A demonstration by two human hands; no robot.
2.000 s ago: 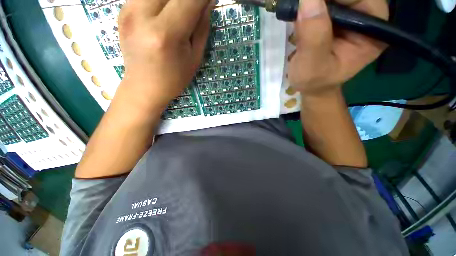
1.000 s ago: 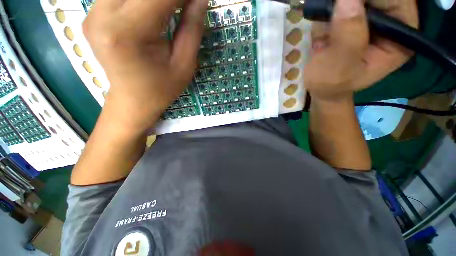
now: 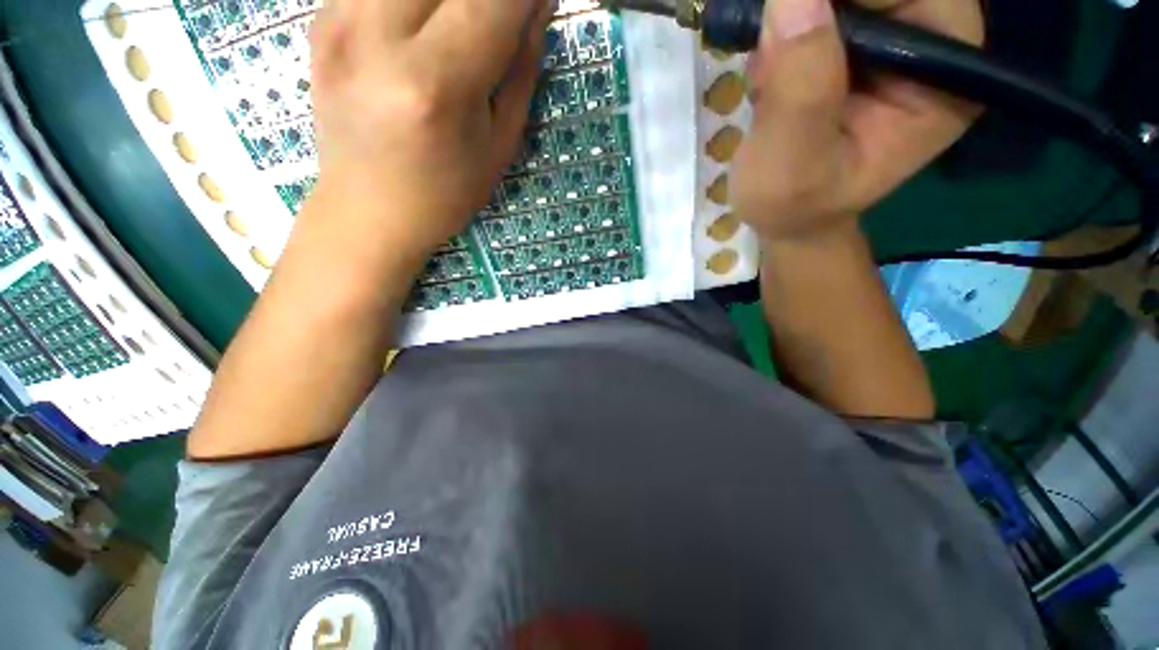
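Observation:
My right hand holds the thick black handle of the soldering iron at the top right. The iron's metal barrel points left over the green circuit board panel. My left hand is over the panel, its fingertips cut off by the top edge; whether it holds solder wire cannot be seen. The panel has rows of tiny identical boards and lies on a white carrier tray with tan round holes along both sides. The iron's tip is at the top edge of the picture, near my left fingers.
A second white tray with green panels lies at the far left. The iron's black cable runs off to the right. A light blue stool and a cardboard box are below the bench at the right. My grey shirt fills the lower middle.
From one second ago, my right hand and the iron have moved left, and my left hand has moved slightly right, closer to the iron. The tray in front has shifted slightly left in view.

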